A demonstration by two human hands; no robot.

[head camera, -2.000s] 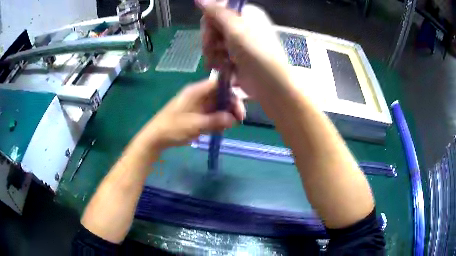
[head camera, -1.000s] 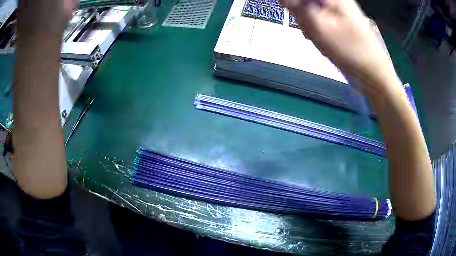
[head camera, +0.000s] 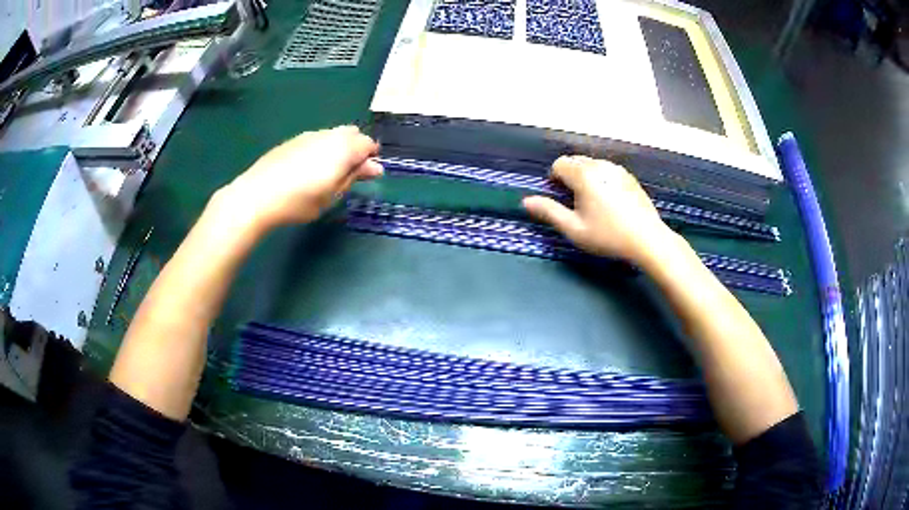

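Thin blue-purple component tubes (head camera: pixel 468 173) lie along the front of the stencil frame stack. My left hand (head camera: pixel 321 174) pinches their left end between thumb and fingers. My right hand (head camera: pixel 603 209) is over their middle, fingers on the tubes, thumb apart; its grip is partly hidden. A second short row of tubes (head camera: pixel 449 228) lies just nearer, passing under my right hand. A wide flat bundle of tubes (head camera: pixel 449 383) lies near the bench's front edge, its right end behind my right forearm.
The stencil frame stack (head camera: pixel 558 95) stands at the back. A pale panel (head camera: pixel 327 35) lies back left, beside the white and teal machine (head camera: pixel 65 224). Thin tweezers (head camera: pixel 130 269) lie left. A thick blue length (head camera: pixel 817 299) lies along the right edge, near grey ribbed stock (head camera: pixel 882 379).
Both hands have come down and inward to the tubes by the frame stack. A further row of tubes now lies there, behind the short row. The view has shifted.
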